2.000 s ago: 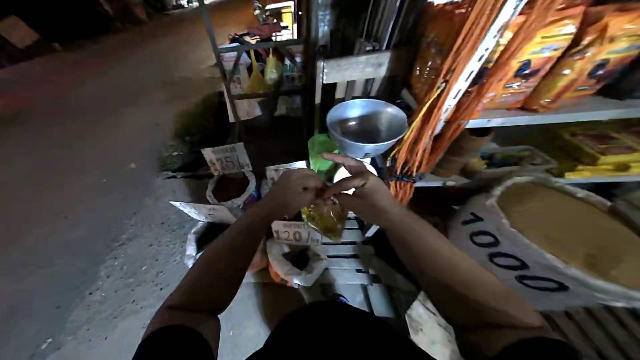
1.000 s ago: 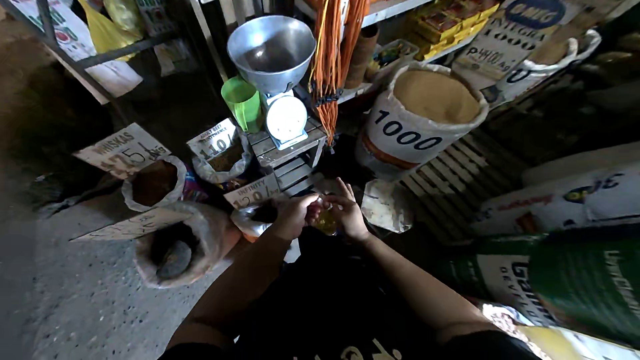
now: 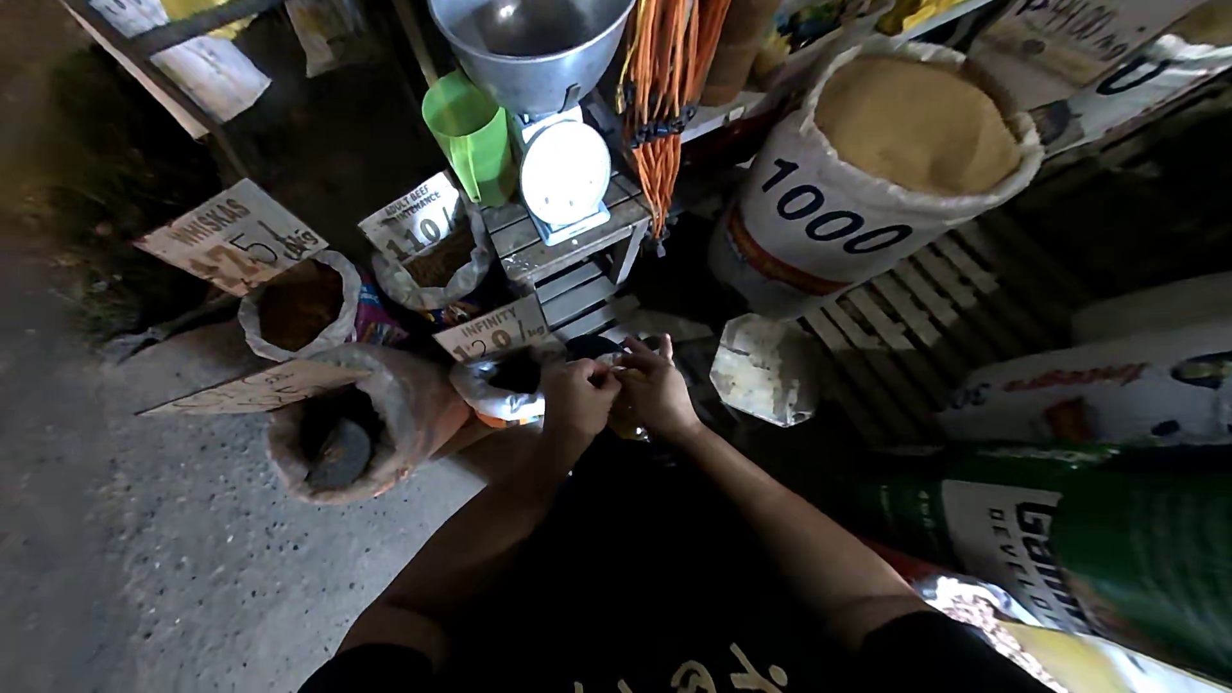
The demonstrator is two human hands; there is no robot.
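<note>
Both hands meet close to my body, with the neck of a small clear plastic bag point(image 3: 628, 422) between their fingers. The bag hangs below them, mostly hidden, with something yellowish in it. My left hand point(image 3: 579, 397) pinches the top of the bag from the left. My right hand point(image 3: 656, 387) grips it from the right, one or two fingers raised. Just left of my hands stands an open sack point(image 3: 505, 380) with a price sign point(image 3: 496, 329). Beyond them, a dial scale point(image 3: 565, 173) with a metal pan point(image 3: 534, 58) stands on a wooden stool point(image 3: 568, 252), beside a green plastic pitcher point(image 3: 470, 135).
Several open feed sacks point(image 3: 361, 423) with price signs stand on the left. A large white sack of tan grain point(image 3: 866, 164) stands at upper right, near a wooden pallet point(image 3: 914, 308). A pale, cut container point(image 3: 765, 371) lies right of my hands. Orange cords point(image 3: 664, 115) hang beside the scale.
The view has swung down and to the right since the earliest frame. Both hands stay together at the bag; the fingers of my right hand have shifted.
</note>
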